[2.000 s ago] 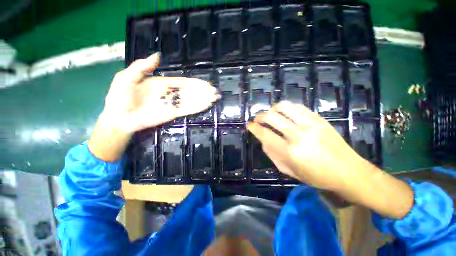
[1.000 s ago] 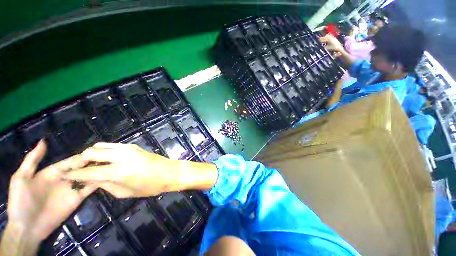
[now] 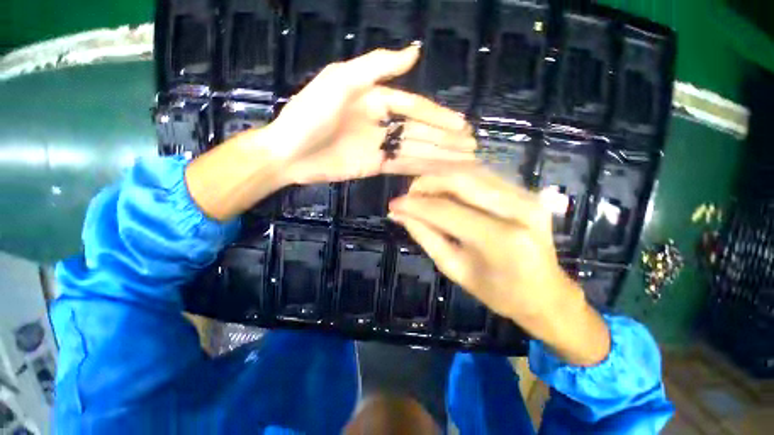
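My left hand (image 3: 352,127) is palm up above the black blister tray (image 3: 310,276), fingers pointing right. A cluster of small dark components (image 3: 392,138) lies on it near the finger bases. My right hand (image 3: 496,238) is palm down over the tray, just right of and below my left hand. Its thumb and fingertips are close together below the left fingers. Whether they pinch a part is too small to tell. The tray shows rows of rectangular pockets with dark stepped shapes; both hands hide several middle pockets.
A pile of small dark components (image 3: 660,268) lies on the green surface (image 3: 72,170) right of the tray, with a few pale bits (image 3: 705,212) above it. A black ribbed tray stack (image 3: 751,272) stands at the far right. Pale strips (image 3: 81,47) run behind the tray.
The view has swung back from the right side, where a person, tray stack and carton showed, to the tray. Compared with two seconds ago, my left hand is further right, closer to my right hand.
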